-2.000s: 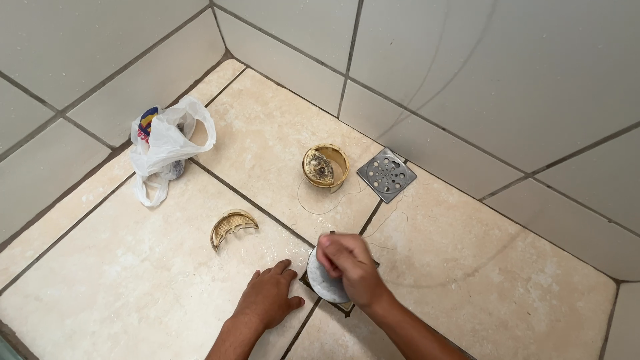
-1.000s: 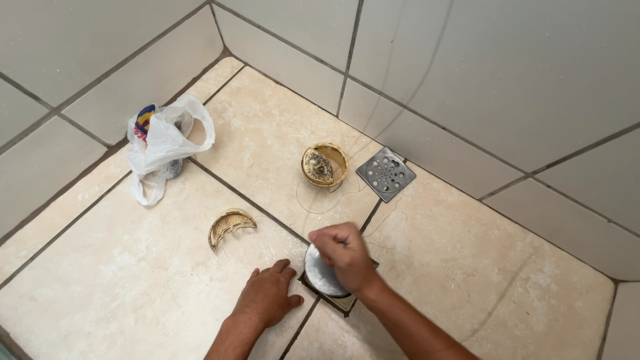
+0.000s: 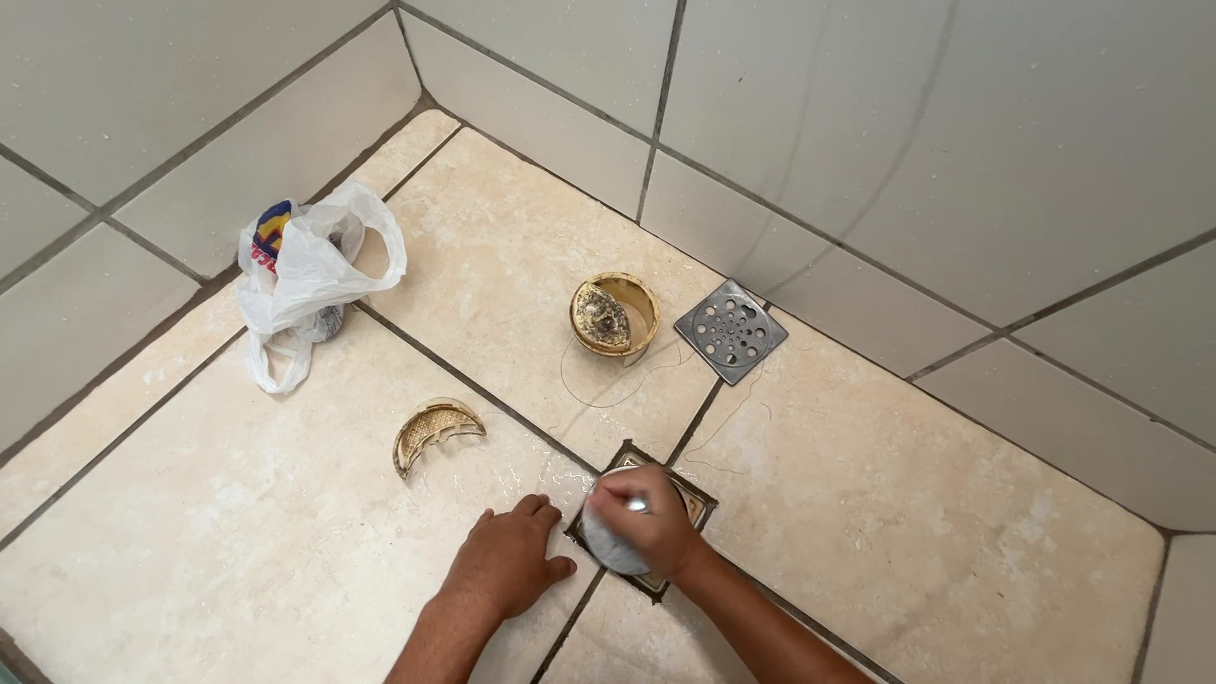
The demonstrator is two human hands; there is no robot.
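Observation:
My right hand [image 3: 646, 521] is closed around a small shiny metal part on a round white-grey disc [image 3: 610, 546], which lies over the square floor drain opening [image 3: 698, 502] with its dark, dirty rim. What the disc is cannot be told. My left hand [image 3: 511, 559] rests on the wet tile just left of the drain, fingers apart, holding nothing. Up and to the left lies a yellowed crescent-shaped plastic drain piece [image 3: 435, 429]. Beyond the drain stands a round yellowed plastic drain cup [image 3: 648, 302] with a grimy oval part inside. A square metal drain grate [image 3: 731, 331] lies to its right.
A white plastic bag [image 3: 318, 261] with coloured print sits on the left by the wall. Loose hairs [image 3: 608, 406] lie on the beige floor tiles [image 3: 237, 532]. Grey tiled walls [image 3: 532, 104] meet in a corner behind, and another wall edge [image 3: 1178, 598] shows at the right.
My right hand and the disc have shifted on the drain, and more of its upper and right rim shows now. My left hand has stayed on the floor.

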